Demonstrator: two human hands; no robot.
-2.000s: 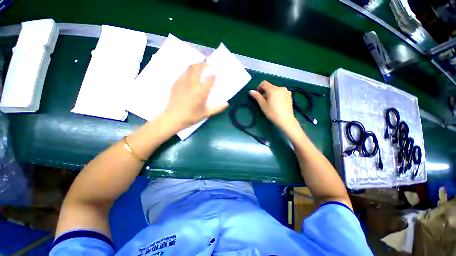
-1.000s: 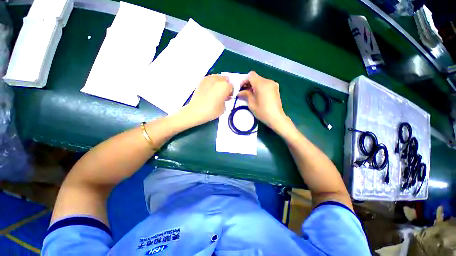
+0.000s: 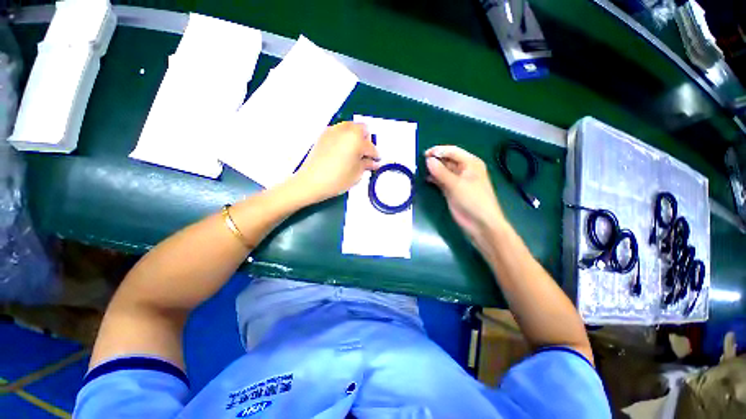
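A white card [image 3: 378, 233] lies upright on the green bench in front of me. A coiled black cable [image 3: 391, 211] lies on its middle. My left hand [image 3: 339, 159] is at the card's upper left edge, fingers closed on the cable's end by a dark plug. My right hand [image 3: 465, 184] is just right of the card, thumb and forefinger pinched on a small dark cable end. Whether the cord runs unbroken from the coil to these fingers is hard to see. A second coiled cable [image 3: 532, 172] lies on the bench to the right.
White cards [image 3: 293, 110] lie fanned at the left, beside another white stack [image 3: 196, 98] and a thicker notched white stack [image 3: 64, 78]. A pale tray [image 3: 577, 286] with several black coils stands at the right. A printed box [image 3: 517, 37] lies on the belt beyond the rail [image 3: 458, 103].
The card was pulled from the fanned cards and laid under the coil. My right hand has since moved right, off the card. The printed box has moved left along the belt.
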